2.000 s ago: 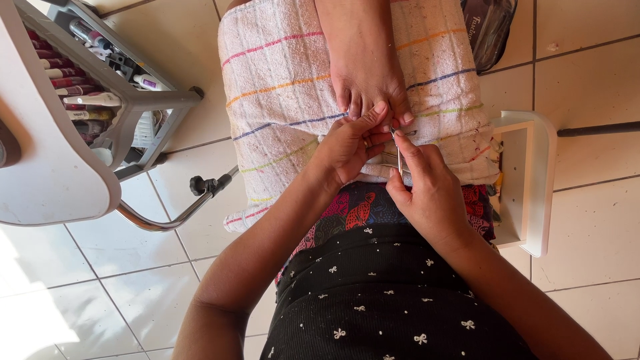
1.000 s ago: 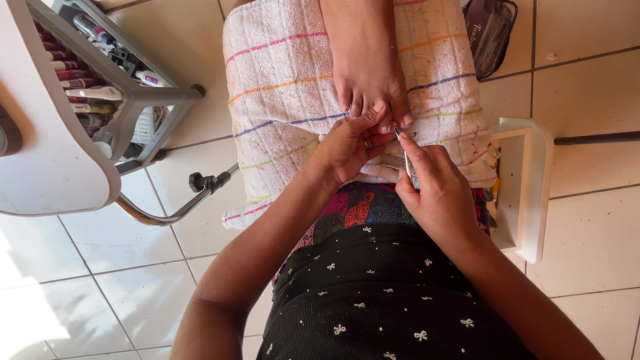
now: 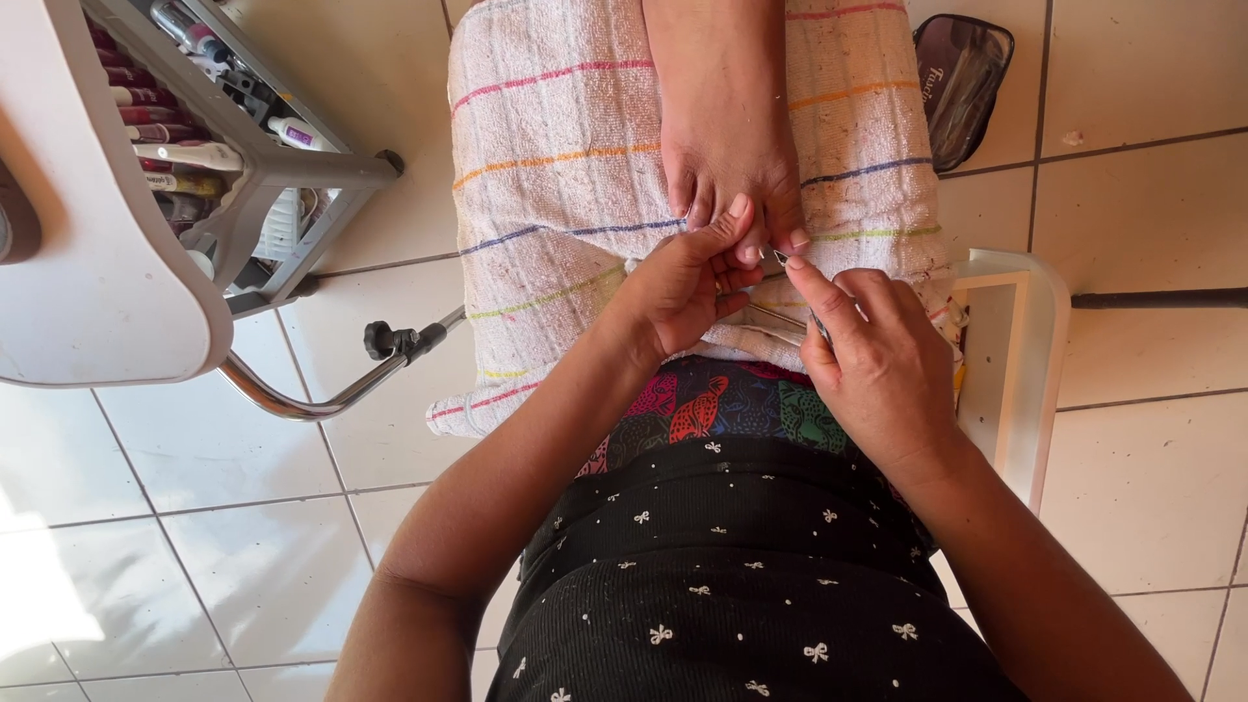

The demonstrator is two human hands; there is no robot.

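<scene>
Another person's bare foot (image 3: 726, 117) rests on a white striped terry towel (image 3: 556, 127) that covers my lap, its toes pointing toward me. My left hand (image 3: 687, 283) grips one of the toes beside the big toe between thumb and fingers. In my right hand (image 3: 873, 356) is a slim metal nail tool (image 3: 821, 328), partly hidden by the fingers; its dark pointed tip lies close to the end of the big toe. The tool's exact kind cannot be told. Under my hands the towel's near edge is bunched up.
A white tabletop (image 3: 117, 253) juts in at left, above a grey trolley (image 3: 322, 171) holding nail polish bottles (image 3: 146, 115). A chrome bent arm with a black knob (image 3: 380, 340) reaches toward the towel. At right are a white tray frame (image 3: 1048, 361) and a dark zip pouch (image 3: 960, 93) on the tiles.
The tool in my right hand has shifted slightly at the big toe, and its shaft is more hidden by the fingers. My left hand keeps its hold on the toe.
</scene>
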